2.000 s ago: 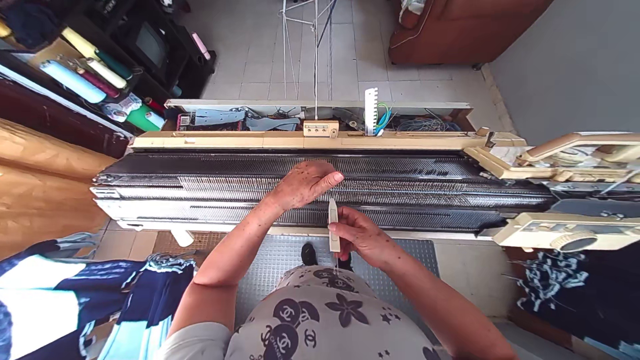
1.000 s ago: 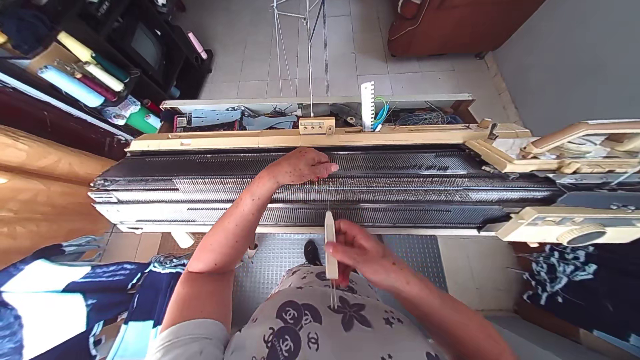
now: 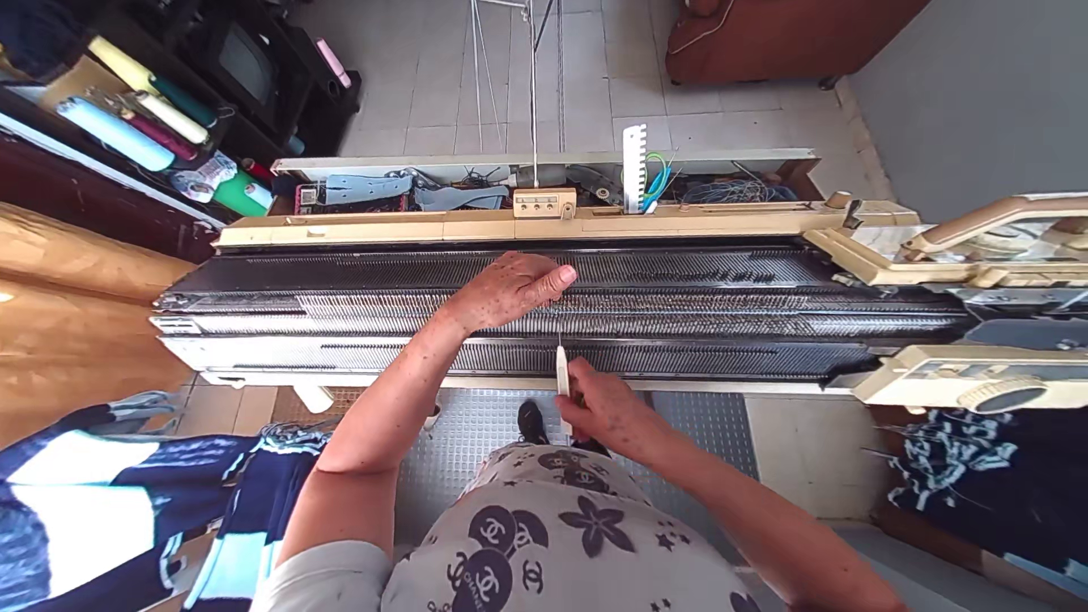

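A double-bed knitting machine (image 3: 714,361) spans the view, its rows of needles running left to right. My left hand (image 3: 512,291) lies over the rear needle bed, fingers bent down out of sight and thumb pointing right; whether it grips anything is hidden. In my right hand (image 3: 602,404) is a slim white-handled tool (image 3: 563,374), held upright over the front bed's near edge. A thin shaft or needle rises from its tip toward the gap between the beds. The beige carriage (image 3: 943,378) sits at the right end.
A white toothed comb (image 3: 634,168) and blue wire stand by the rear tray (image 3: 748,157) of tools. The yarn mast (image 3: 535,102) rises behind the beds. Yarn cones (image 3: 119,134) fill a shelf at left. Knitted pieces (image 3: 93,501) hang at lower left, more (image 3: 960,467) at lower right.
My right hand with the white-handled tool moved toward me, then back up a little toward the beds. My left hand has stayed over the rear bed, shifting only slightly.
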